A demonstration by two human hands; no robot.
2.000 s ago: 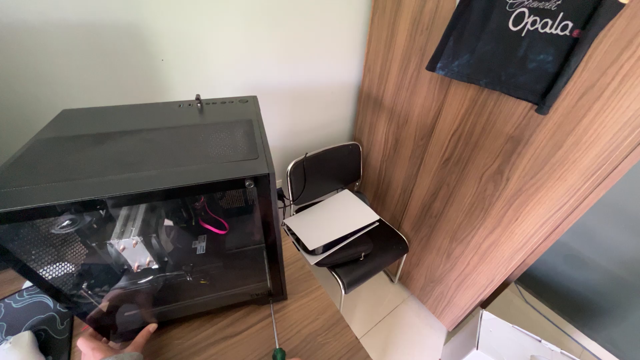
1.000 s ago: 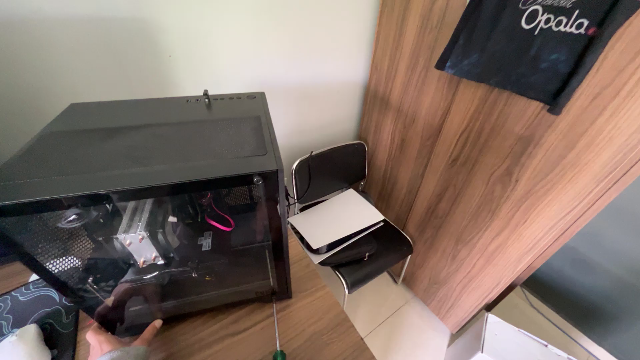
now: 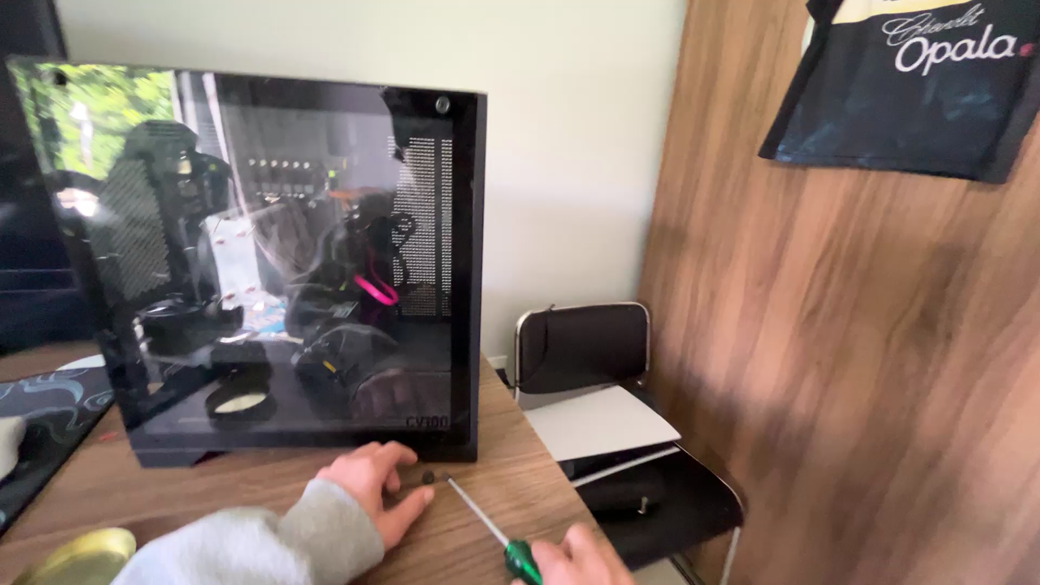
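Note:
A black computer case (image 3: 284,268) with a glass side panel stands upright on the wooden desk (image 3: 463,520). My left hand (image 3: 378,491) rests low at the case's front bottom edge, thumb and fingers apart, holding nothing. A small dark screw (image 3: 429,477) lies on the desk just beyond the left thumb. My right hand (image 3: 581,561), partly cut off by the lower frame edge, grips the green handle of a screwdriver (image 3: 491,520). The screwdriver's tip is beside the small screw. A single thumbscrew (image 3: 443,104) shows at the panel's top right corner.
A black chair (image 3: 583,345) with a white flat device (image 3: 601,422) on it stands right of the desk. A patterned mouse pad (image 3: 57,406) with a white mouse (image 3: 10,443) lies at left. A yellowish round object (image 3: 89,556) sits at the lower left. A dark shirt (image 3: 910,97) hangs on the wood panel.
The view has shifted, now lower and facing the glass panel. My left hand has moved from the panel's lower area to the desk before the case. My right hand has come into view on the screwdriver.

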